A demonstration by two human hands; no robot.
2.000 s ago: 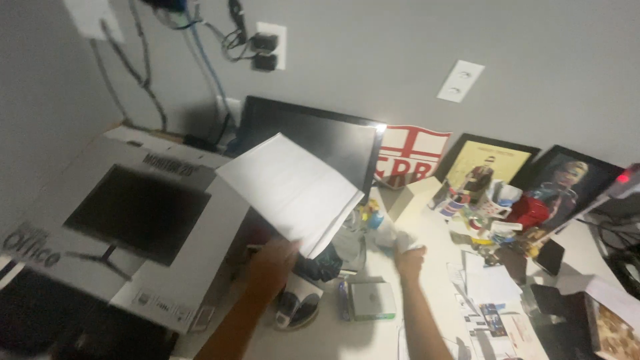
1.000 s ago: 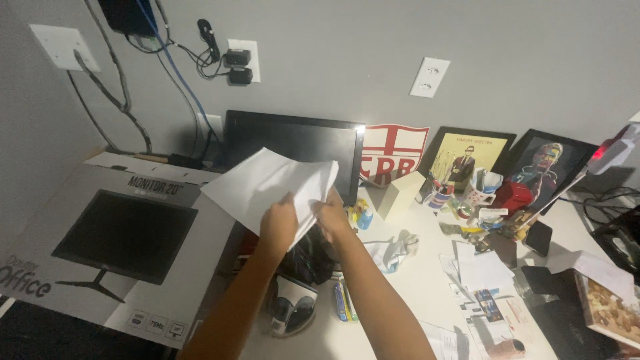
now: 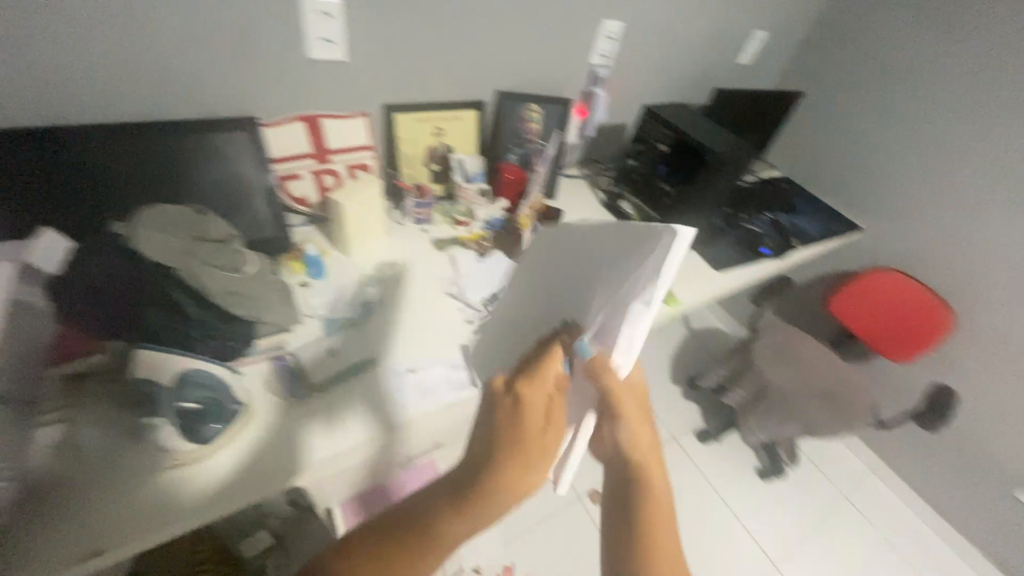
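Observation:
A folded stack of white paper sheets [image 3: 592,280] is held up above the front edge of the white desk [image 3: 424,280]. My left hand [image 3: 524,408] grips its lower left part, with the fingers bent against the sheets. My right hand [image 3: 620,404] clasps the lower right side, close beside the left, its thumb on the paper. Something small and light blue shows between the two hands; blur hides what it is. Behind the paper, loose papers [image 3: 480,276] lie on the desk.
A clothes iron [image 3: 192,400], a grey cap [image 3: 200,248] on dark cloth and a monitor [image 3: 160,168] are at the left. Framed pictures [image 3: 436,148] lean on the wall. A black computer case [image 3: 680,160] stands at the right. Below is an office chair with a red backrest [image 3: 892,314].
The view has swung right. Two seconds ago my right hand was apart from the stack, near some crumpled white material; now both hands hold the stack, which has moved right along the desk.

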